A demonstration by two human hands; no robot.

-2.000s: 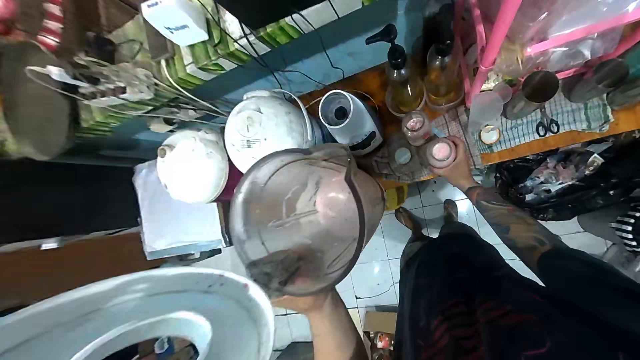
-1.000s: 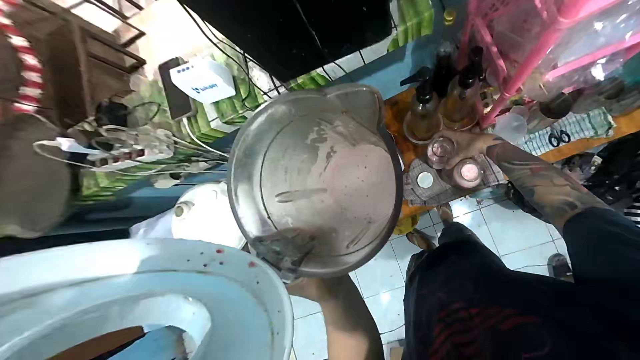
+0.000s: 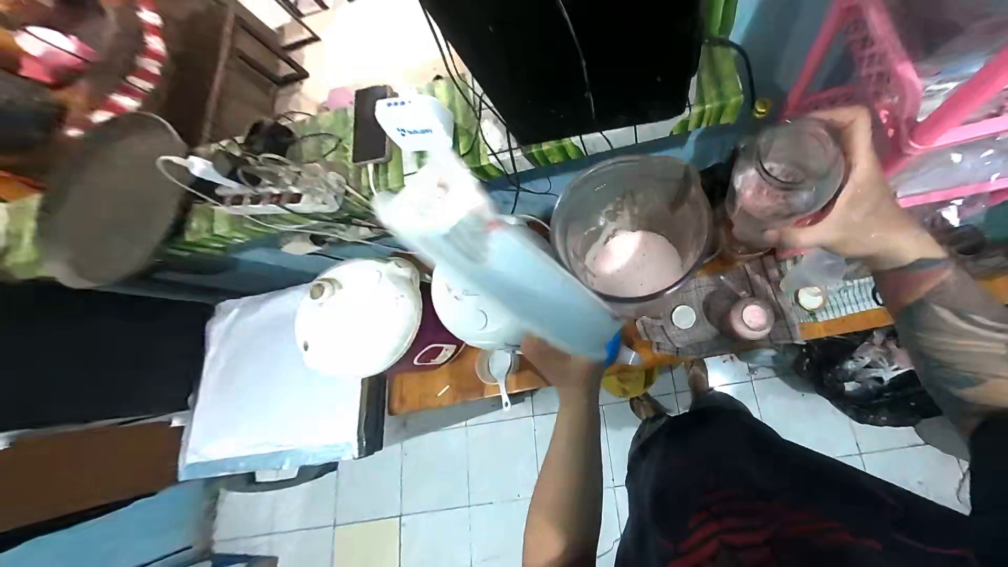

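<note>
My left hand point(image 3: 559, 361) is closed around the lower end of a long pale-blue and white container point(image 3: 520, 276), blurred and slanting up to the left. Right beside it, a big clear pitcher point(image 3: 630, 228) stands with pink liquid in its bottom. At the right, my right hand point(image 3: 854, 193) grips a clear glass jar point(image 3: 783, 177) with some pink content inside. Below these, a small glass with pink content point(image 3: 752, 319) and a glass with a pale round inside point(image 3: 683, 316) stand on a grey cloth point(image 3: 713, 342).
Two white lidded containers, one with a spout point(image 3: 358, 319), stand left of the pitcher. A small cup holds a white spoon point(image 3: 502, 370) on the wooden counter point(image 3: 441, 390). Cables and a power strip point(image 3: 276, 199) lie behind. A pink rack point(image 3: 890, 79) and black bag point(image 3: 866, 378) are at right.
My left hand has let go of the pitcher, which now stands farther right, and holds the pale container. My right hand has raised a glass jar. The large pale tub at lower left is out of view.
</note>
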